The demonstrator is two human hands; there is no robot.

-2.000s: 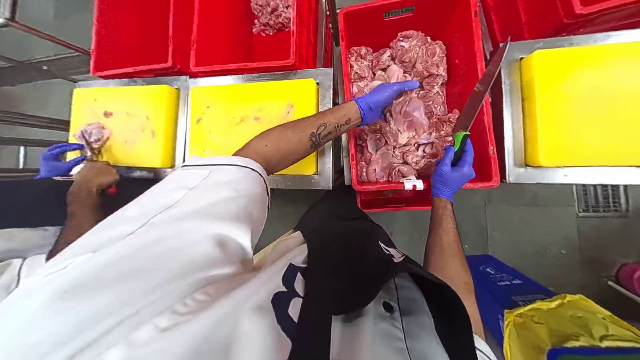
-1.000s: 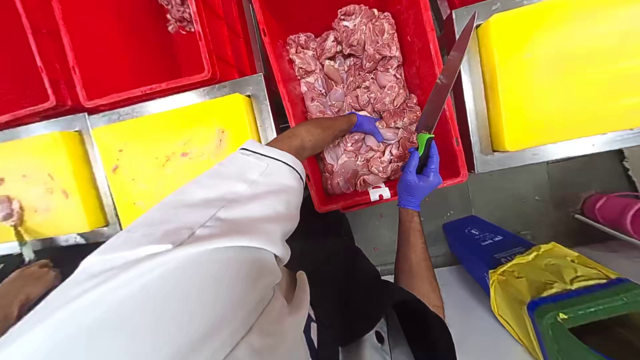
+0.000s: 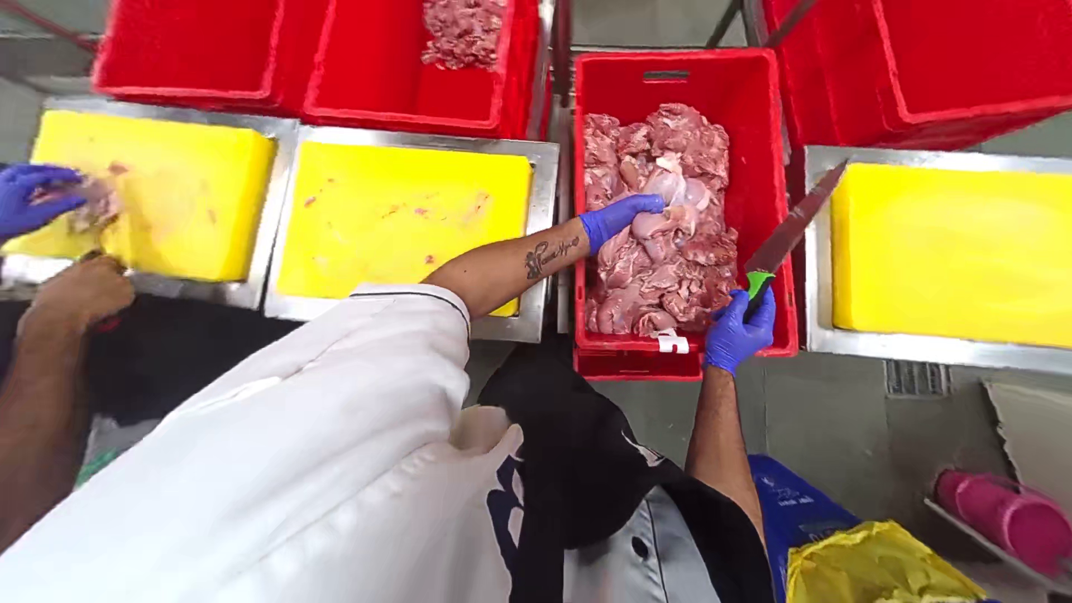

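A red plastic crate (image 3: 758, 193) holds a heap of raw meat pieces (image 3: 662, 285). My left hand (image 3: 624, 219), in a blue glove, reaches in from the left with its fingers on a paler piece of raw meat (image 3: 670, 188) on top of the heap; the fingertips are partly hidden, and its grip is not clear. At the crate's near right corner, my right hand (image 3: 739, 333), also gloved, is closed around the green and black handle of a large knife (image 3: 796, 224). The blade points up and to the right, over the crate's right wall, its tip by the right yellow cutting board (image 3: 955, 251).
Yellow cutting boards (image 3: 402, 218) lie in metal trays on both sides. A co-worker's gloved hand (image 3: 33, 201) holds meat on the far left board (image 3: 193, 193). More red crates (image 3: 402, 59) stand behind. A yellow plastic bag (image 3: 879, 565) and a pink container (image 3: 1005, 519) are at lower right.
A paler meat piece now shows raised on the heap at my left hand, which was pressed into the meat a second ago. My right hand keeps the knife. The view has swung about.
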